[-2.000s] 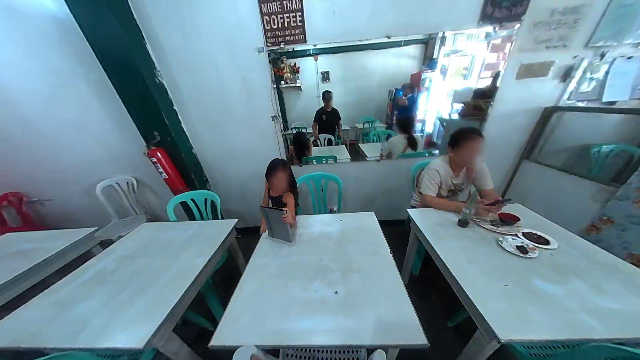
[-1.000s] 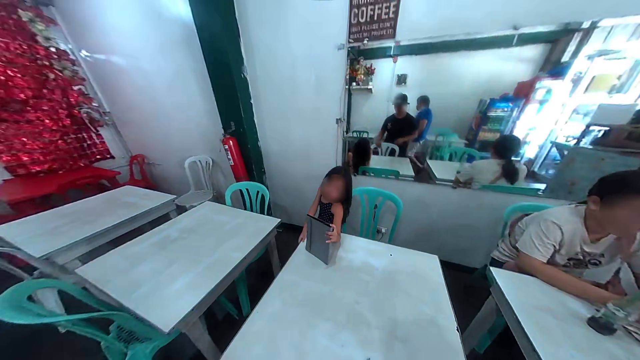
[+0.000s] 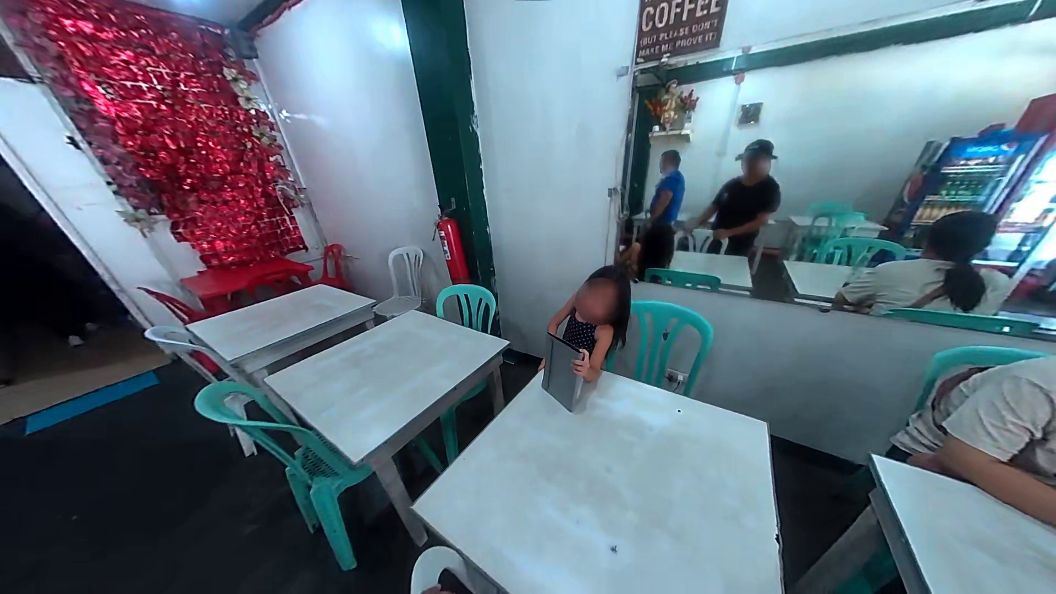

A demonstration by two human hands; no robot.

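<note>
At the bottom edge a sliver of skin, perhaps my left hand (image 3: 432, 589), shows beside a dark object at the back of a white plastic chair (image 3: 431, 563); its grip is hidden. My right hand is out of view. In front stands a white-topped table (image 3: 652, 487). At its far side a child (image 3: 596, 322) holds a dark, flat tablet-like panel (image 3: 563, 373) upright on the tabletop. A teal plastic chair (image 3: 672, 334) stands next to the child.
More white tables (image 3: 388, 375) and a teal chair (image 3: 318, 454) stand left. A red fire extinguisher (image 3: 452, 250) hangs by the green pillar. At right, a person (image 3: 998, 421) leans on another table (image 3: 973, 511). A wall mirror (image 3: 792, 198) reflects people and a drinks fridge.
The view has swung left, bringing in the red foil backdrop. The child still holds the panel upright. In the mirror, the person in blue now appears left of the person in black, not right.
</note>
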